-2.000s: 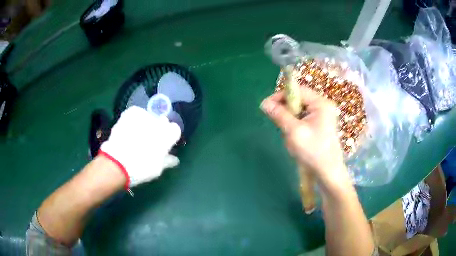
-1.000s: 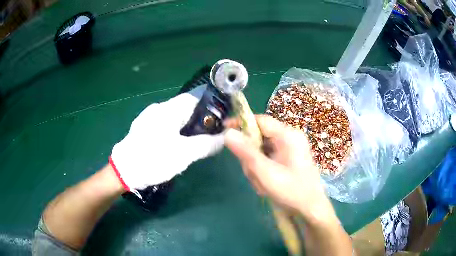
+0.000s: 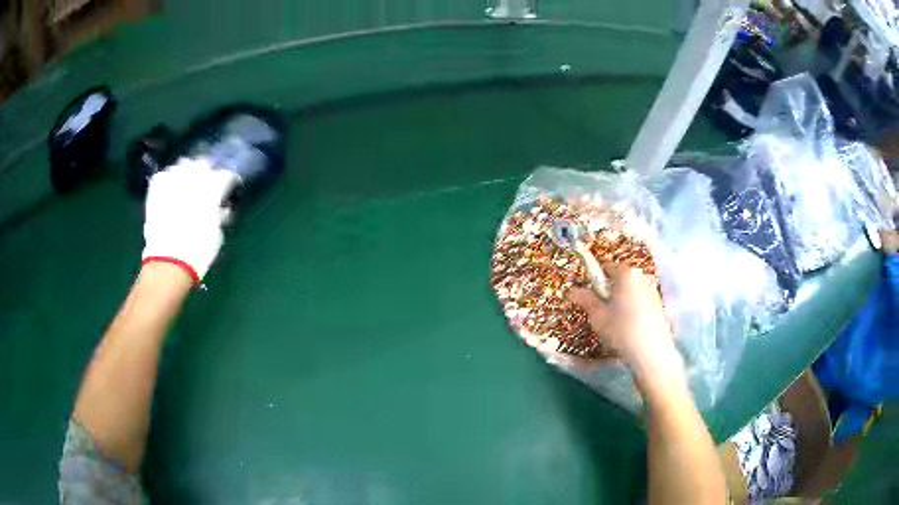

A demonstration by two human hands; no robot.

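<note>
My left hand (image 3: pixel 184 212), in a white knitted glove with a red cuff, is on a black clip fan (image 3: pixel 258 148) at the upper left; the fan is blurred and its pale blades show faintly. My bare right hand (image 3: pixel 631 311) is in the open clear bag of copper-coloured pieces (image 3: pixel 542 266). It holds the hammer (image 3: pixel 591 268), whose round grey head lies over the pieces and whose pale handle is mostly hidden by the hand. Whether the fingers also hold a piece cannot be told.
Another black fan (image 3: pixel 81 138) stands at the far left. A pale metal upright (image 3: pixel 680 94) rises behind the bag. Bags of dark parts (image 3: pixel 754 222) and pale parts (image 3: pixel 813 212) lie to the right. A carton of flat pale pieces (image 3: pixel 769 454) is below the green bench's edge. Blue cloth (image 3: pixel 858 345) and part of a hand show at right.
My left hand has moved the fan away to the upper left, its blade side now showing. My right hand has moved with the hammer from the fan's clip into the copper-coloured pieces.
</note>
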